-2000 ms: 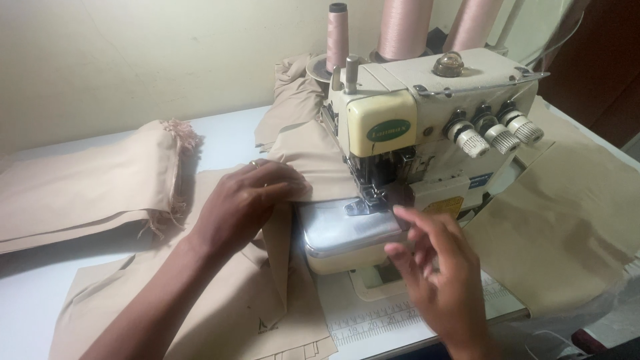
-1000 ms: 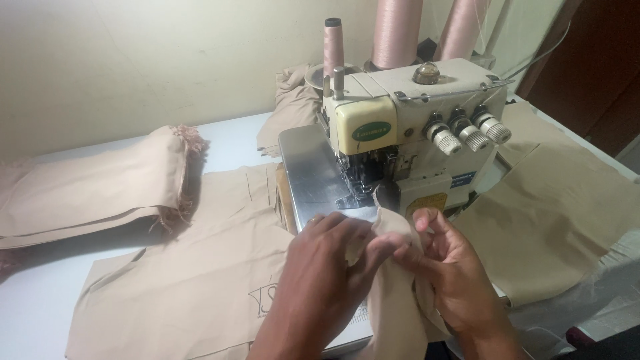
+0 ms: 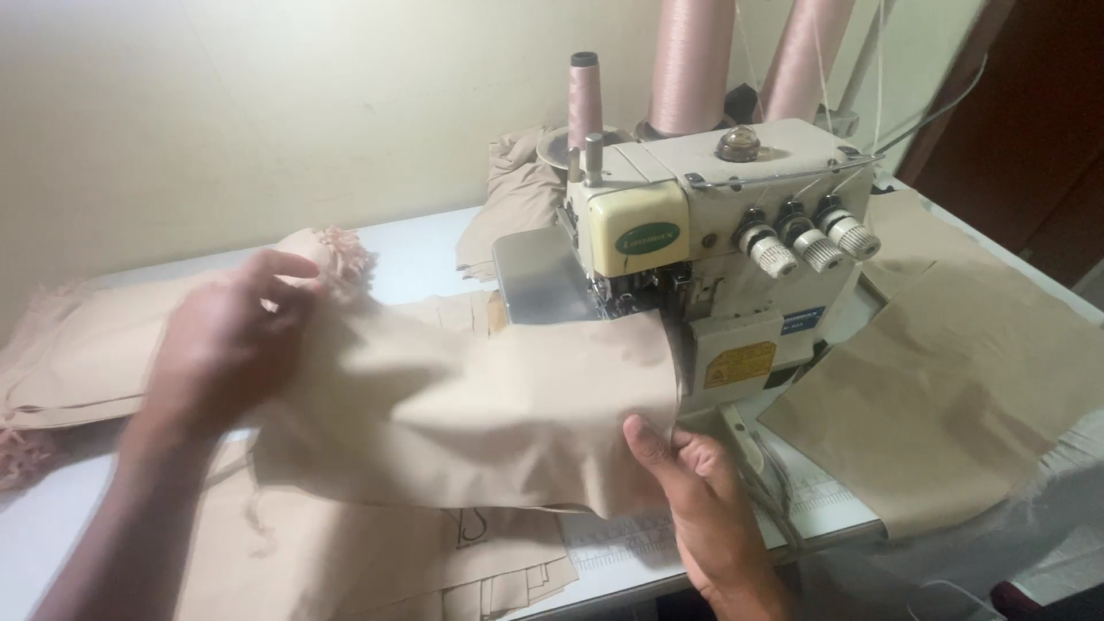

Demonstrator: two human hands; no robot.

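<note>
A beige fabric piece [image 3: 500,388] stretches between my two hands in front of an overlock sewing machine [image 3: 733,233]. My right hand [image 3: 703,492] pinches its right edge, thumb on top, below the machine's needle area. At the fabric's left end, my left hand [image 3: 241,336] is blurred, with fingers bent at the cloth; whether it grips the cloth is unclear. The held piece covers part of the machine's metal plate [image 3: 543,276]. Beneath it lie more beige pieces [image 3: 345,552] bearing printed marks.
Folded beige fabric [image 3: 112,336] with frayed pink thread ends lies at left. Crumpled fabric [image 3: 517,198] rests behind the machine, near pink thread cones [image 3: 690,69]. More beige cloth [image 3: 957,371] hangs over the table edge at right. A printed ruler scale [image 3: 630,543] runs along the front.
The fabric that was bunched between both hands in front of the machine is now spread out. My left hand has moved left, away from my right hand.
</note>
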